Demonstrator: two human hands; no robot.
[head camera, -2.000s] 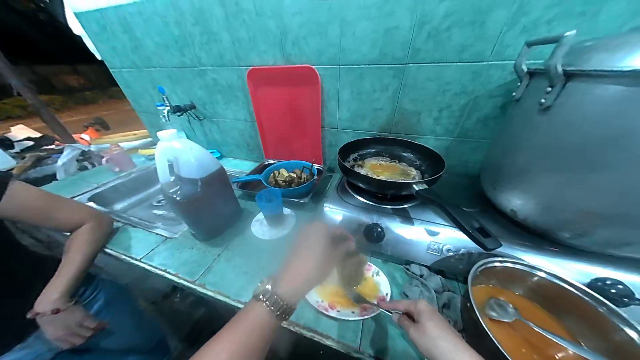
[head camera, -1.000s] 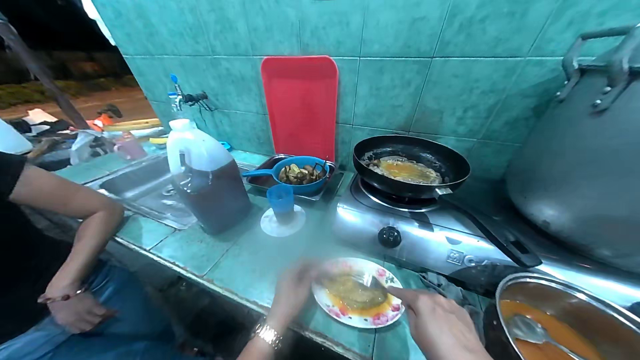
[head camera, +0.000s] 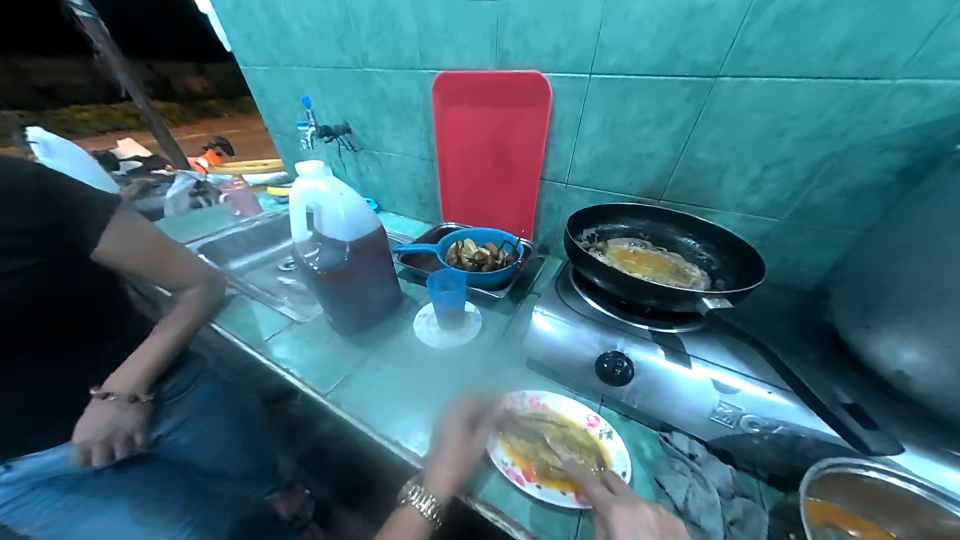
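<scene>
A flowered plate (head camera: 536, 491) lies on the tiled counter, holding a flattened greenish-brown piece of food (head camera: 559, 442) in beaten egg. At the plate's left rim, my left hand (head camera: 466, 439), wearing a metal wristwatch, is blurred; its fingers seem to touch the food's end. My right hand (head camera: 626, 502) is at the lower right rim with its fingers over the egg; a thin utensil, perhaps a fork, shows faintly there, blurred. Behind on the gas stove (head camera: 675, 375), a black frying pan (head camera: 652, 262) holds egg frying in oil.
A large jug (head camera: 345, 262), blue cup (head camera: 448, 292), blue strainer of vegetables (head camera: 484, 259) and red tray (head camera: 491, 150) stand behind. At right are a grey cloth (head camera: 697, 480), a pan of orange sauce (head camera: 847, 517) and a big pot (head camera: 900, 315). A person (head camera: 135, 285) is at left by the sink (head camera: 255, 255).
The food, held up over the plate in my left hand two seconds ago, now lies flat in the egg. The view has shifted somewhat.
</scene>
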